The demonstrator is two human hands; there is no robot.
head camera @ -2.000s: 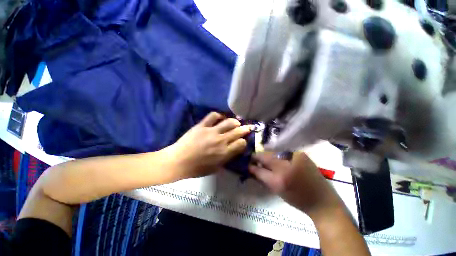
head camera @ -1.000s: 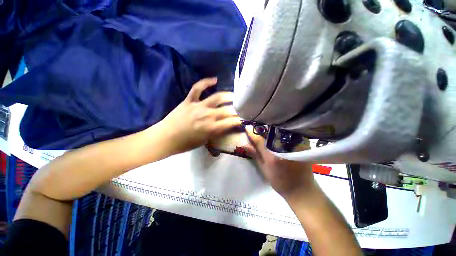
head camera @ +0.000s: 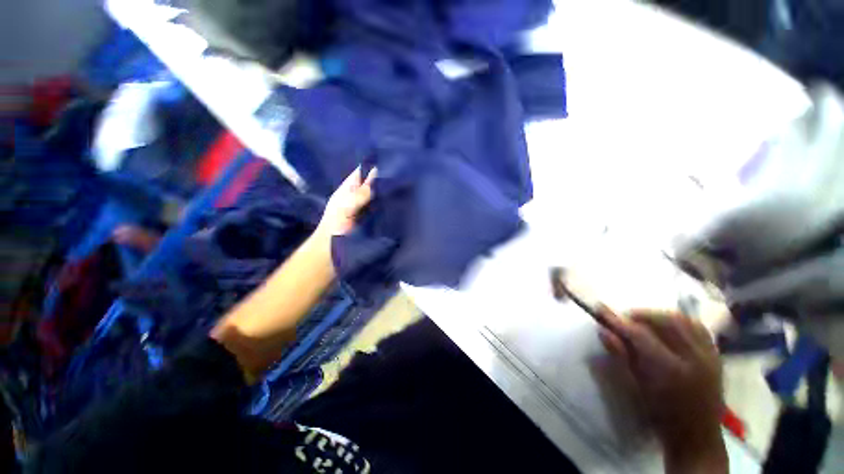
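Observation:
The navy garment piece (head camera: pixel 453 176) lies crumpled on the white table, away from the sewing machine head (head camera: pixel 787 204), which is blurred at the right edge. A small white patch shows on the fabric. My left hand (head camera: pixel 350 202) grips the garment's near left edge, thumb and finger pinching it. My right hand (head camera: pixel 662 361) is near the machine and holds a small dark tool (head camera: pixel 581 298) that points up and left; the blur hides what kind it is. My right hand does not touch the garment.
The white table (head camera: pixel 639 139) has printed ruler lines along its near edge. A red strip (head camera: pixel 733 423) lies beside my right hand. A navy scrap (head camera: pixel 798 363) is at the right. Dark and blue fabric with a blue crate edge (head camera: pixel 176 245) fills the left, below the table.
The view has swung left. The garment is away from the needle area. My left hand has moved left with the fabric's edge; my right hand has left the needle, and a dark tool now shows in it.

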